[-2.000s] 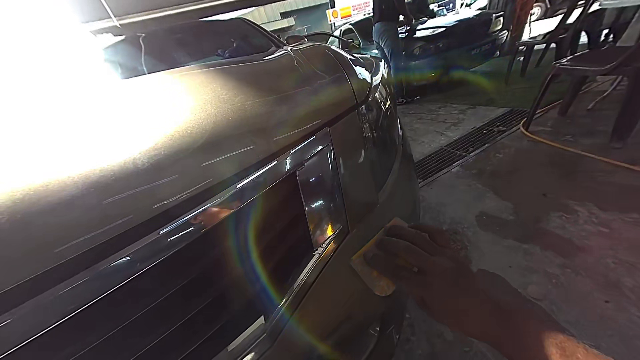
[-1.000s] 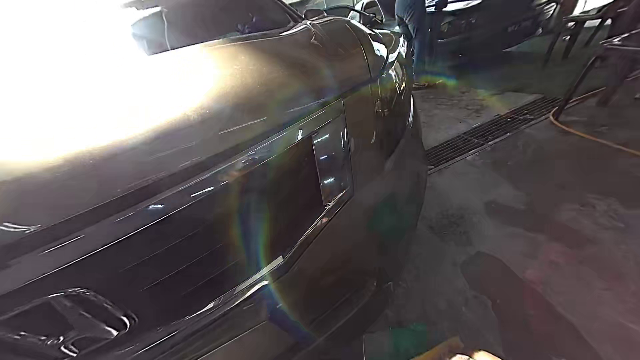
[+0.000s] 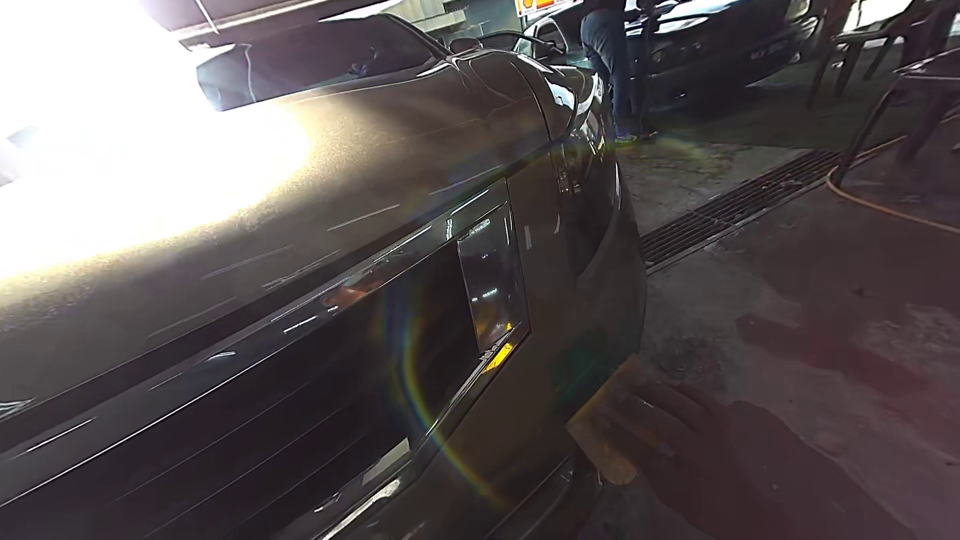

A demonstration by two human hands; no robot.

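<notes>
My right hand [image 3: 675,427], low on the right, is closed around a flat yellowish block or pad [image 3: 604,431], whose kind I cannot settle. The pad is at the corner of a brownish-grey car bumper [image 3: 540,375]; whether it touches the paint is hard to tell. Left of it are the car's dark slatted grille [image 3: 300,405], a small glossy panel [image 3: 495,277] at the grille's end, and the bonnet [image 3: 390,150] above. My left hand is not in view, though a skin-coloured reflection shows in the glossy trim [image 3: 352,292].
A metal floor drain grate [image 3: 735,210] crosses the concrete floor [image 3: 787,322]. An orange hose [image 3: 877,206] lies by a dark chair [image 3: 930,75] on the right. Behind, a person in jeans [image 3: 607,60] stands beside another dark car [image 3: 705,52]. Strong glare covers the upper left.
One second ago my right hand and the pad were at the bottom edge; now they are higher and farther right, back at the bumper corner, as two seconds ago.
</notes>
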